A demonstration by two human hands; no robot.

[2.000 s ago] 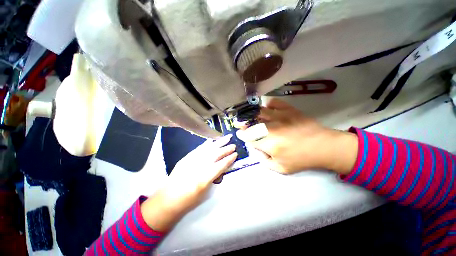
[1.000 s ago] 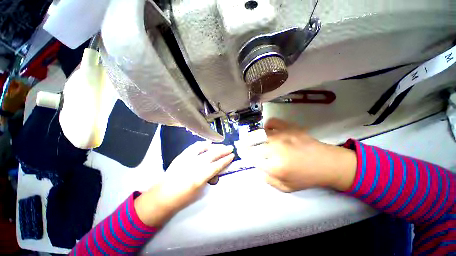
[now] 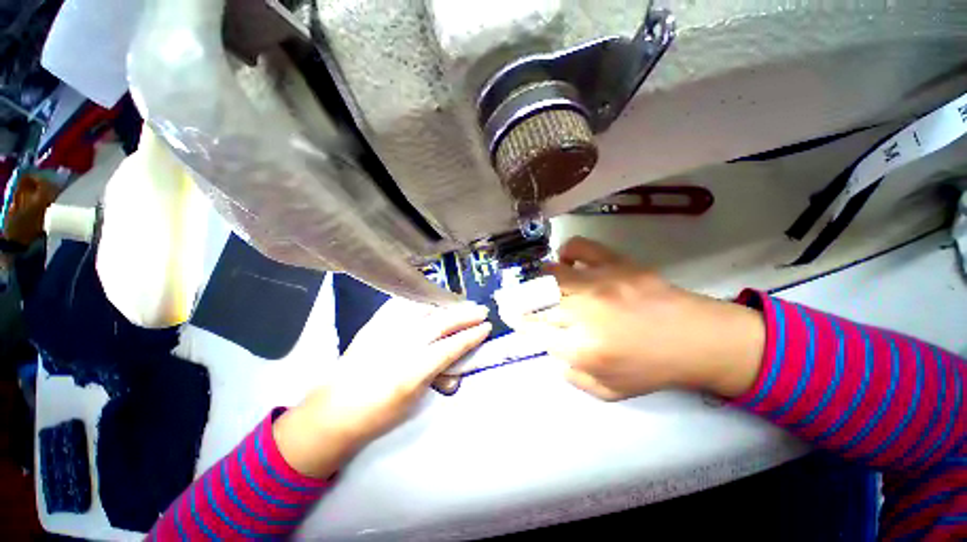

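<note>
A navy pocket piece (image 3: 358,307) lies under the machine head, its left corner showing beside my left hand. My left hand (image 3: 398,355) lies flat on it, fingertips near the presser foot (image 3: 485,265). My right hand (image 3: 620,328) is bent at the right side of the presser foot, fingers close to the cloth; whether it grips the cloth or a tool is hidden by glare and the fingers. The needle area is partly hidden by the machine head (image 3: 318,159).
A dark grey template (image 3: 258,295) lies left of the work. Dark cut pieces (image 3: 154,439) and a small flecked piece (image 3: 66,467) lie at far left. A cream rounded part (image 3: 148,238), red-handled tool (image 3: 663,200) and measuring tape (image 3: 914,143) surround the machine.
The view has shifted slightly. My right hand sits a little lower beside the foot than two seconds ago. Less of the navy cloth shows between my hands.
</note>
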